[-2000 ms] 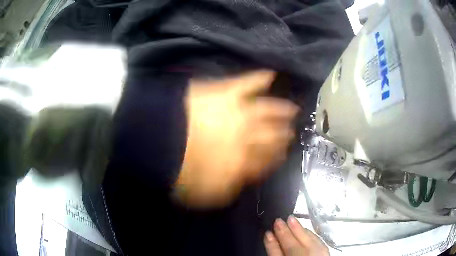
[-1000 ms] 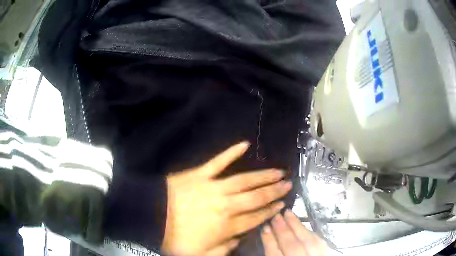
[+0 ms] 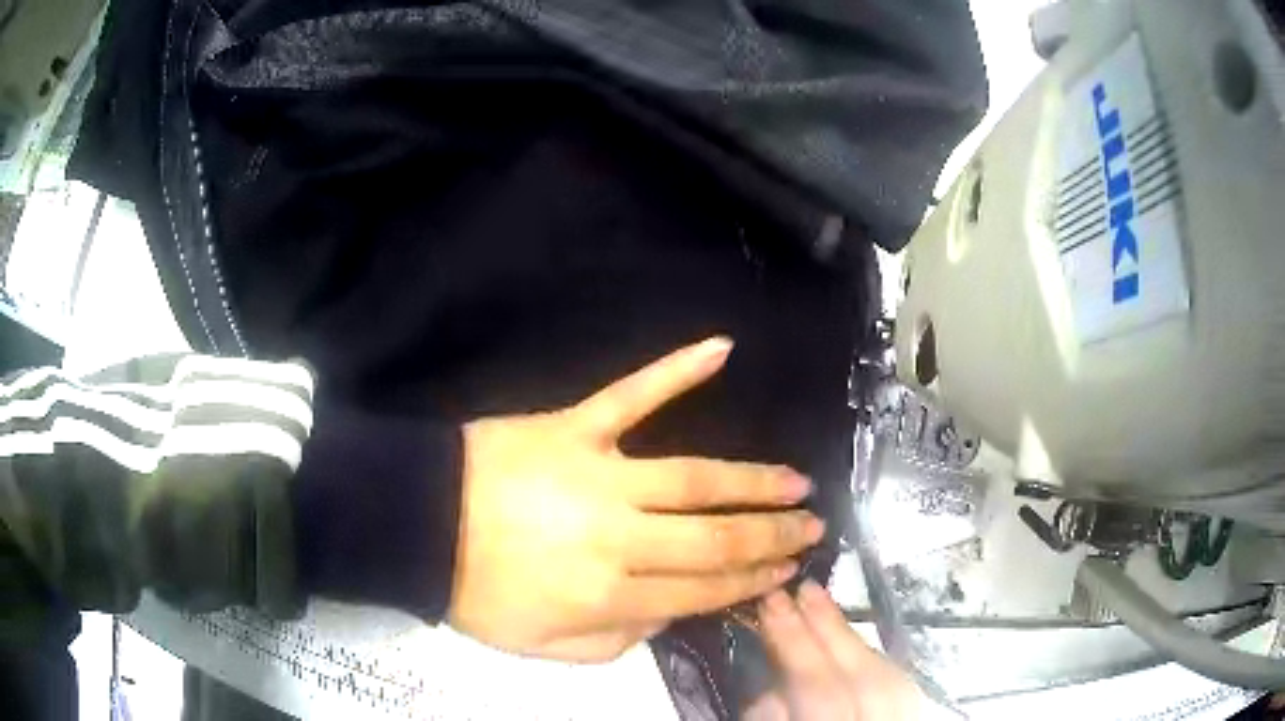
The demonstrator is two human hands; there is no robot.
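A large black garment piece point(image 3: 493, 240) covers the table in front of me, with a pale stitched seam line along its left edge. My left hand point(image 3: 634, 528) lies flat on the cloth, thumb spread from the fingers. My right hand point(image 3: 832, 662), cut off by the bottom edge, has its fingertips at the cloth's near right edge, close to my left fingertips. Whether it pinches the cloth is hard to tell. The off-white sewing machine head point(image 3: 1071, 310) with a JUKI label stands right of the cloth. The needle area is partly hidden by the head.
Dark green scissor handles point(image 3: 1195, 547) lie on the machine bed at the right. A pale hose-like or rod-like part point(image 3: 1156, 627) curves beside them. Ruler markings run along the white table's front edge point(image 3: 303, 662).
The cloth has shifted away from me and turned, and its lower edge now shows table below it. My left hand, earlier blurred in motion, now lies flat. The pale thread line mid-cloth no longer shows clearly.
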